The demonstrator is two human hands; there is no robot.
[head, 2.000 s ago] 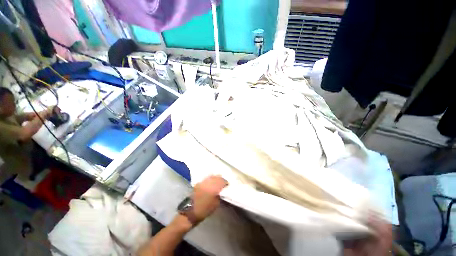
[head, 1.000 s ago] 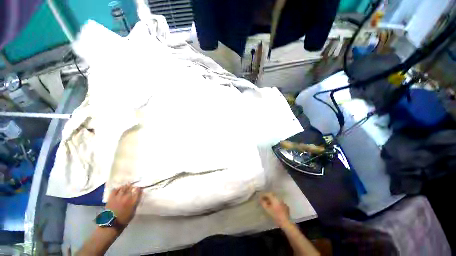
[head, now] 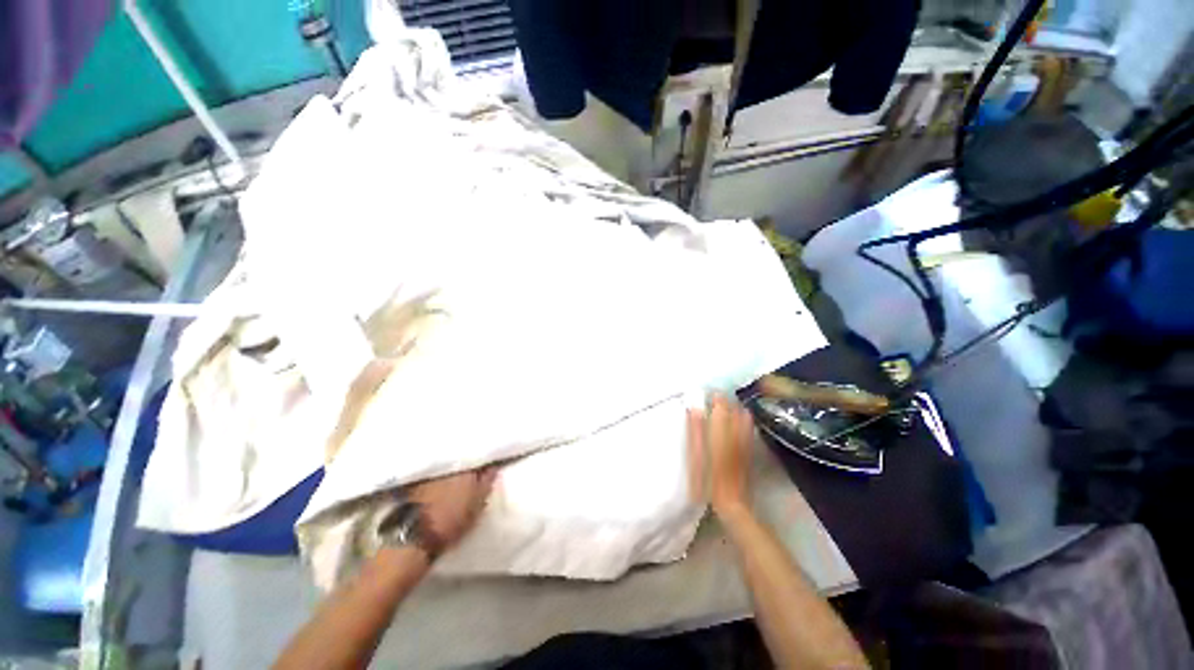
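Observation:
A large cream-white garment [head: 445, 288] lies crumpled over a dark-blue padded form [head: 269, 514], which shows at its left front edge. My left hand [head: 452, 507], with a watch on the wrist, is at the garment's front, its fingertips partly hidden under the edge of an upper layer. My right hand [head: 720, 452] lies against the right end of the lower front section, fingers extended and holding nothing that I can see. Whether my left fingers grip the cloth is hidden.
A steam iron [head: 825, 425] with a wooden handle sits on a dark pad [head: 871, 517] at right. Black hoses [head: 936, 308] hang above it. The pale table cover [head: 550, 622] runs along the front. Dark garments [head: 629, 59] hang behind. A metal-framed bay stands at left.
My left hand has moved right and slipped partly under the upper layer. My right hand has moved up onto the garment's right end. The front edge of the upper layer is now raised over the lower section.

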